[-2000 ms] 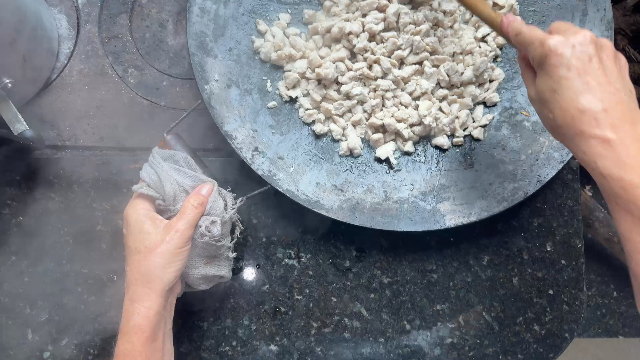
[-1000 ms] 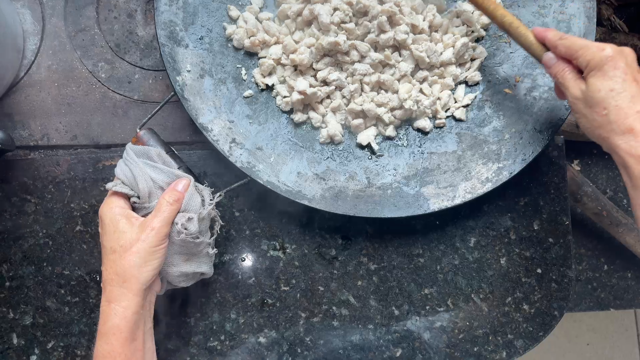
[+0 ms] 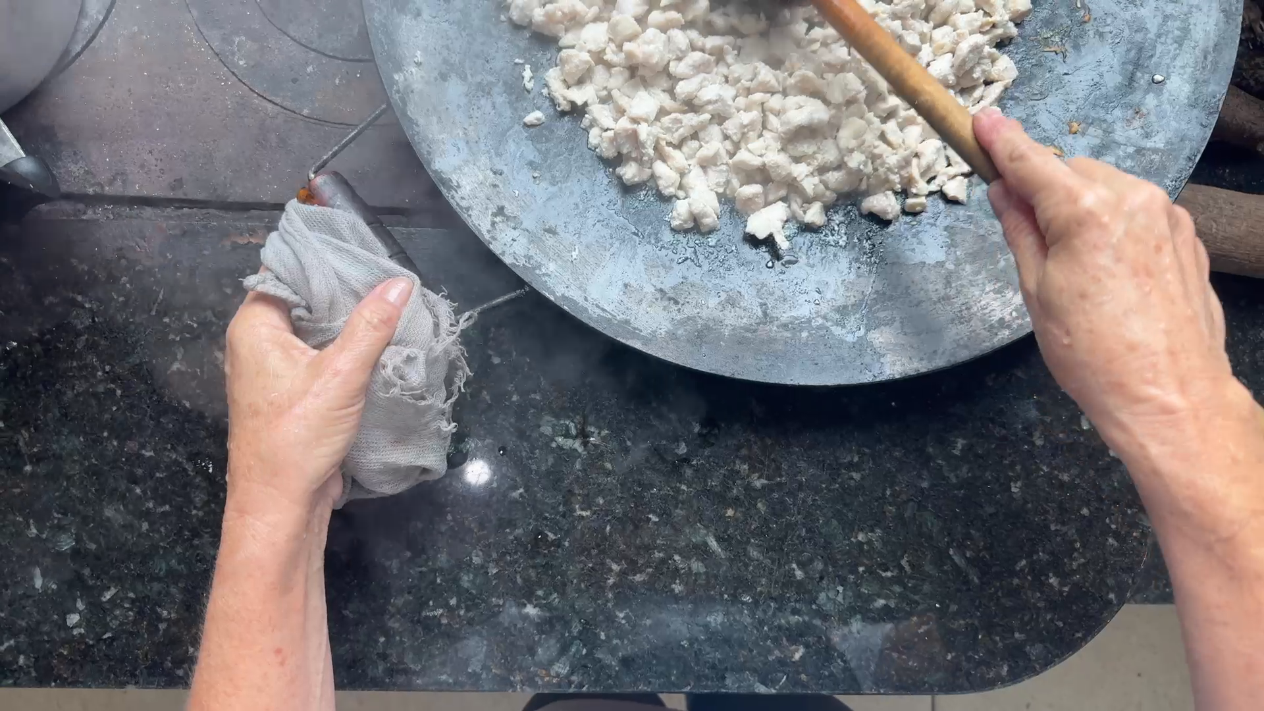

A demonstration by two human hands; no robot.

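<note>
A wide, round metal pan (image 3: 632,316) holds a heap of pale, chopped meat-like pieces (image 3: 731,118). My left hand (image 3: 306,385) grips a folded grey cloth (image 3: 395,415) with frayed edges, wrapped over part of the pan's side handle (image 3: 360,212); the handle's tube and wire ends show beyond it. In my right hand (image 3: 1116,267) is the wooden handle of a utensil (image 3: 908,84), slanting up and left over the pieces. The utensil's far end is mostly cut off at the top edge, so its kind cannot be told.
Under the pan's near side lies a dark granite counter (image 3: 731,553) with a rounded right corner. A metal stove top (image 3: 128,128) with ring plates is at upper left, beside part of a metal pot (image 3: 30,44). Firewood (image 3: 1224,227) lies at the right. Steam drifts at left.
My right hand has moved down and left relative to the pan since one second ago, with the wooden handle in it. My left hand keeps its hold on the cloth at the handle.
</note>
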